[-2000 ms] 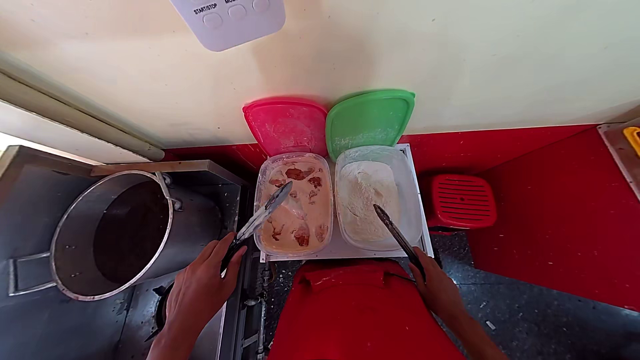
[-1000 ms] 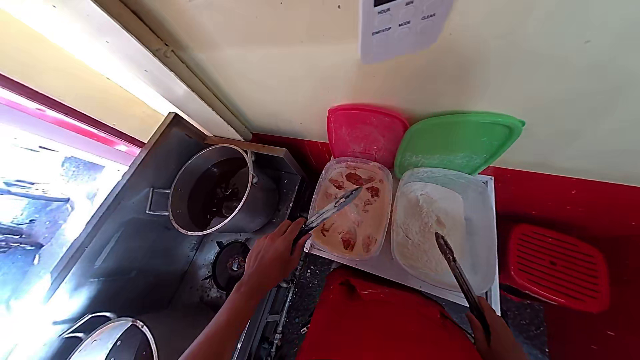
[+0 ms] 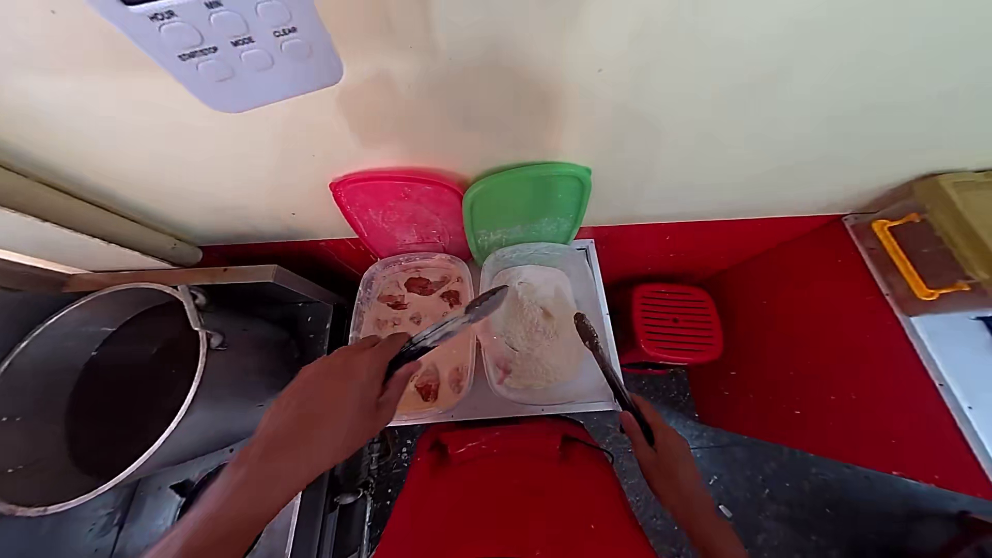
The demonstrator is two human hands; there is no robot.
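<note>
My left hand (image 3: 341,395) grips a pair of tongs (image 3: 449,325) whose pale-coated tip reaches over the left edge of the flour tub. With my right hand (image 3: 659,457) I hold a second pair of tongs (image 3: 604,364), its crusted tip at the flour tub's right side. Pale flour (image 3: 535,325) fills part of the clear plastic tub (image 3: 527,399); a small pinkish piece shows at its lower left. Beside it, a clear tub (image 3: 360,310) holds reddish pieces (image 3: 426,287) in creamy pink liquid, partly hidden by my left hand.
A pink lid (image 3: 403,209) and a green lid (image 3: 531,205) lean on the wall behind the tubs. At left stands a large metal pot (image 3: 248,380) with dark liquid. A red lidded bin (image 3: 515,496) is in front, a red slatted stool (image 3: 674,322) at right, and a keypad device (image 3: 256,58) above.
The left tongs have moved right, from over the tub of pink liquid to the flour tub's edge. A pinkish piece now shows in the flour. The view has swung considerably.
</note>
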